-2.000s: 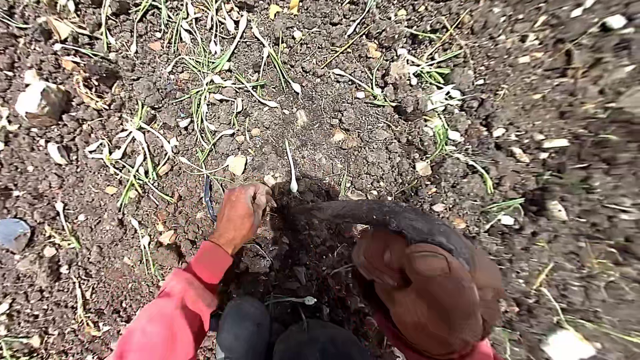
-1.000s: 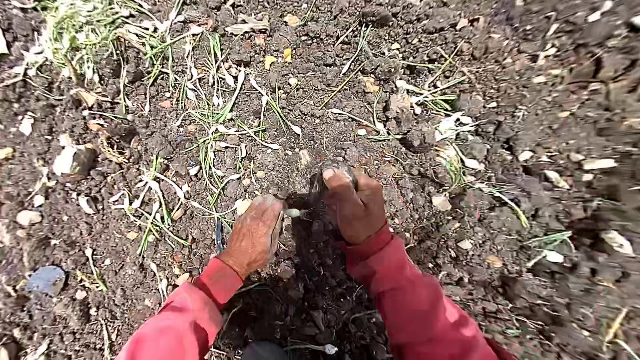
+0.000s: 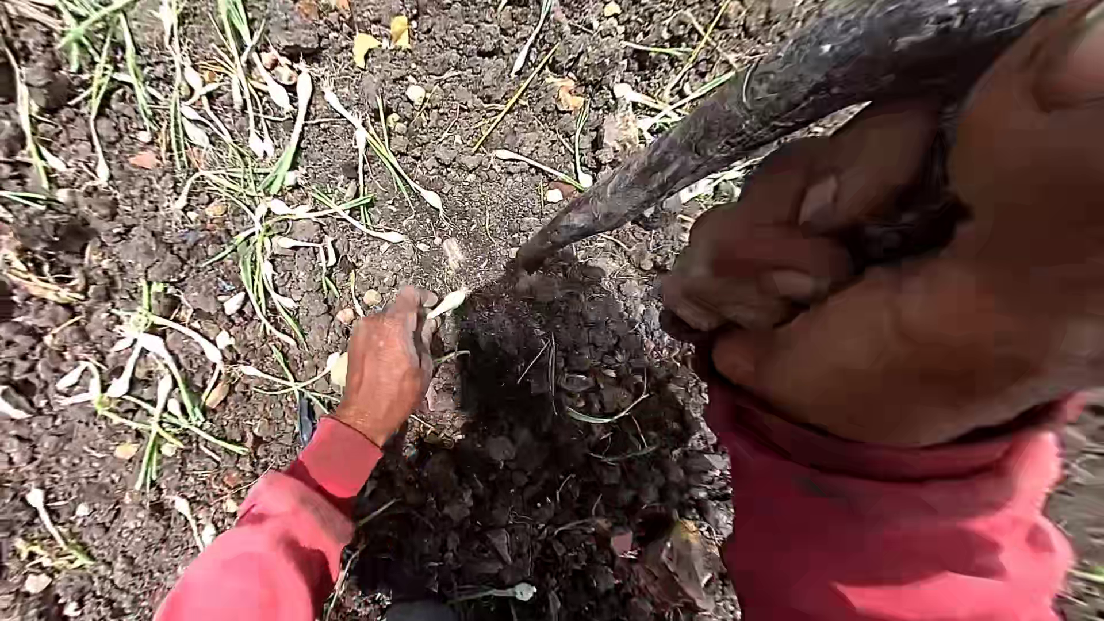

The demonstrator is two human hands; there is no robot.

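My left hand (image 3: 388, 366) is low over the soil and holds a small white bulb (image 3: 448, 304) between thumb and fingers, its rounded end toward the dark dug patch. My right hand (image 3: 862, 259), large and near the camera, is closed around a thick, dark, curved tool, perhaps a wooden digging stick (image 3: 655, 159). The tool's narrow tip touches the soil at the top of the dug patch (image 3: 552, 362), just right of the bulb. The far end of the tool leaves the view at the upper right.
Many bulb seedlings with green leaves (image 3: 259, 233) lie scattered over the cloddy soil at left and above. Another bunch (image 3: 155, 371) lies left of my left hand. A single white bulb (image 3: 522, 592) lies at the bottom edge, near a dark rounded shape (image 3: 420, 611). Small stones dot the ground.
My right hand was down at the soil beside my left a second ago; it is now raised, close to the camera. The tool's tip again meets the soil. My left hand stays by the hole.
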